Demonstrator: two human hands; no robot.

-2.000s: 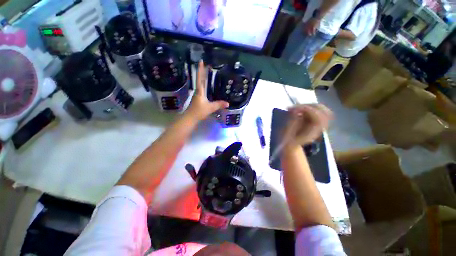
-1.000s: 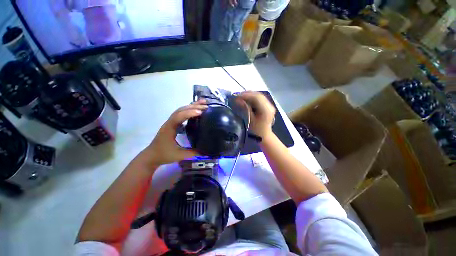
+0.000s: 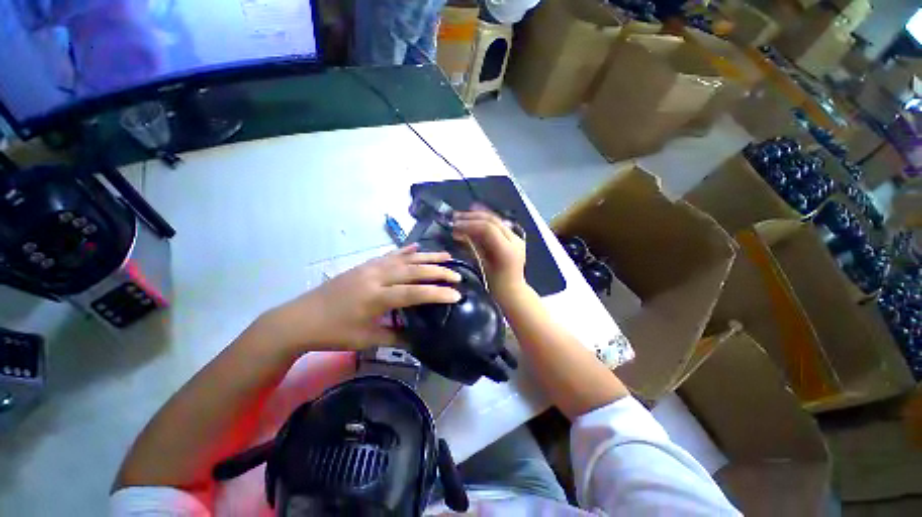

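Observation:
My left hand (image 3: 379,295) lies over the side of a black dome security camera (image 3: 457,328) and grips it. The camera is tipped over, its black ball towards me and its base away from me, partly hidden by my hands. My right hand (image 3: 490,242) is at the base end; its fingertips are bent and blurred, and I cannot tell if it grips the base or something small. A second dome camera (image 3: 354,454) is nearest me, with an antenna on each side, cut off by the bottom edge.
Another dome camera (image 3: 61,237) stands at left, with part of one more (image 3: 18,369) below it. A mouse pad (image 3: 541,247) lies right of my hands, a blue pen (image 3: 394,228) behind them. A monitor (image 3: 162,45) is at the back. Open cartons (image 3: 647,263) stand right of the table.
The view has shifted right. The held camera has turned, its ball now pointing down and right. My left hand has moved onto its upper side; my right hand stays at the base end.

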